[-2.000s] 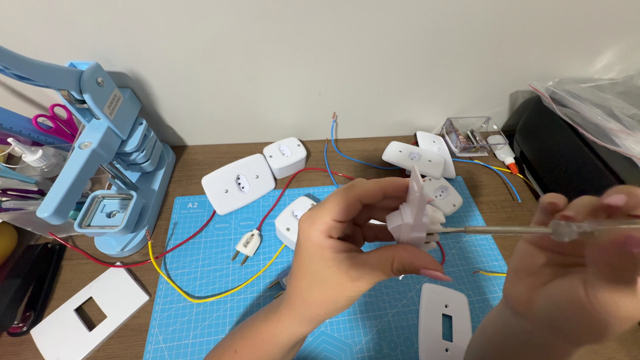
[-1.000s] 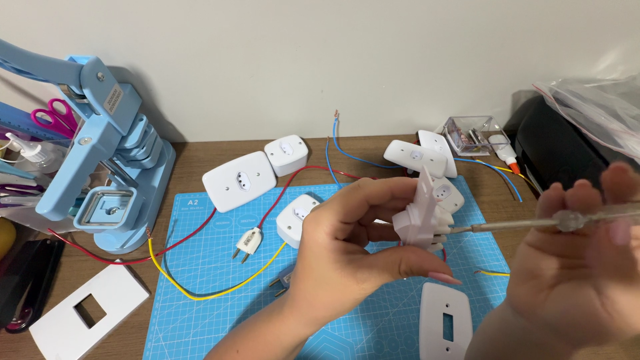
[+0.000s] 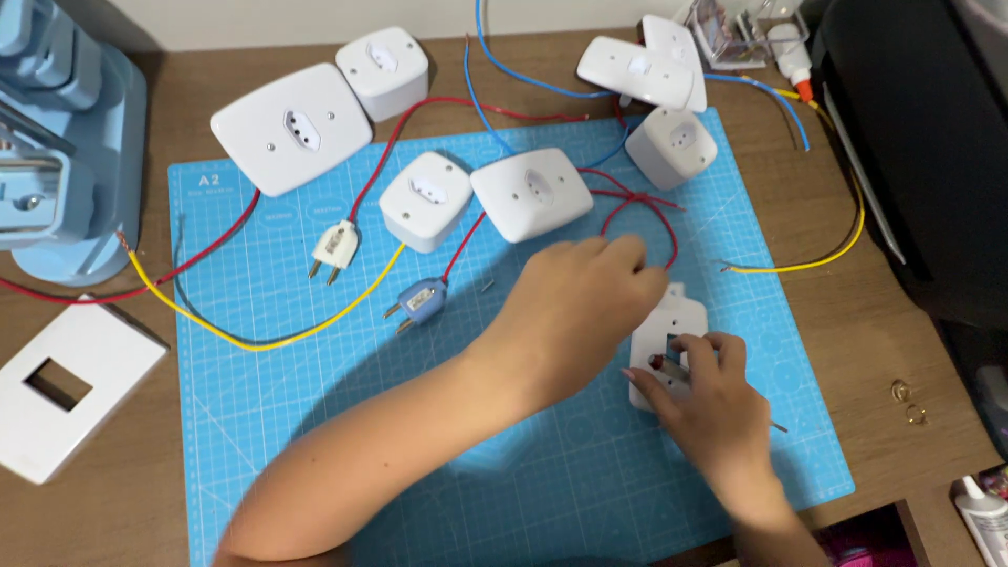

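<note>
My left hand (image 3: 587, 303) is bent with its fingers pointing down, just above a white wall plate (image 3: 691, 315) on the blue cutting mat (image 3: 551, 488); what its fingertips touch is hidden. A screwdriver (image 3: 672, 368) lies in my right hand (image 3: 713, 402), its handle end over the plate and its thin shaft showing past the hand. Left of my left hand are a blue plug (image 3: 422, 301) and a small screw (image 3: 487, 286). A white outlet plate (image 3: 531, 194) and a red wire (image 3: 669, 232) lie beyond it.
White outlet boxes (image 3: 425, 201) and a white plug (image 3: 336, 244) lie on the mat. A blue press (image 3: 102, 157) stands at the left above a white cover plate (image 3: 106, 366). A black case (image 3: 906, 157) and rings (image 3: 900, 390) are at the right, an open drawer (image 3: 909, 528) at the lower right.
Both hands have come down to the mat. The white module that was held up against the screwdriver tip is no longer visible in my left hand. The view has tilted down.
</note>
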